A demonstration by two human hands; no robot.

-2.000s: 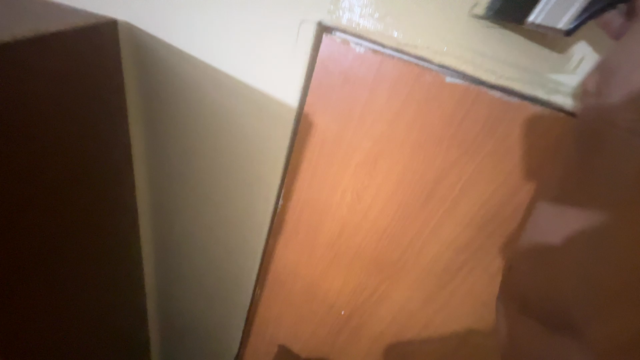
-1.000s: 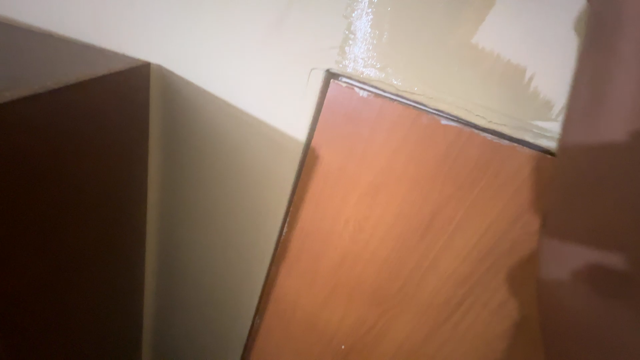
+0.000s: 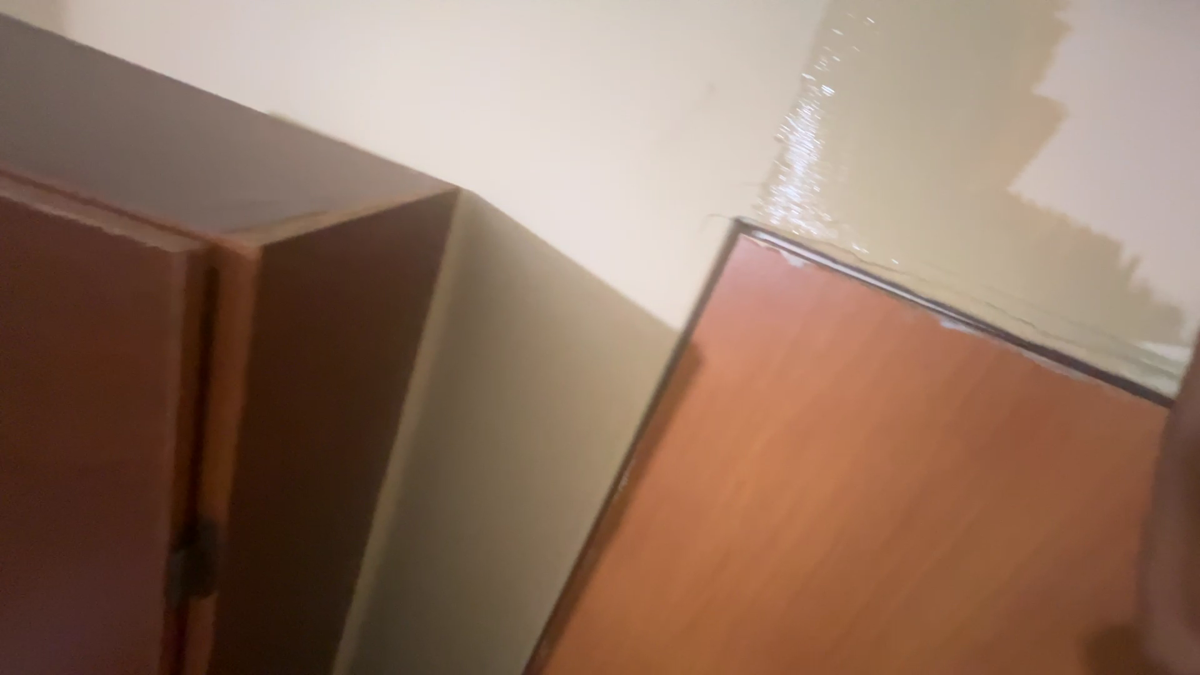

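At the right edge, a blurred sliver of skin, seemingly my right hand (image 3: 1172, 534) or arm, overlaps the side of an orange-brown wood-grain panel (image 3: 872, 469). Its fingers cannot be made out, nor whether it holds anything. My left hand is out of view. The panel has a dark edge with pale smears along its top. Just above it, a wet-looking beige coat of paint (image 3: 919, 159) glistens on the paler wall (image 3: 562, 122), with a ragged border at the right.
A dark reddish-brown wooden cabinet (image 3: 319, 403) stands at the left, with a dark metal hinge or catch (image 3: 192, 562) at its front edge. Between cabinet and panel lies a shaded beige strip of wall (image 3: 506, 450).
The view has shifted, showing more of the left cabinet. A dark and white object at the top right two seconds ago is out of sight. The blurred hand or arm covers less of the right side.
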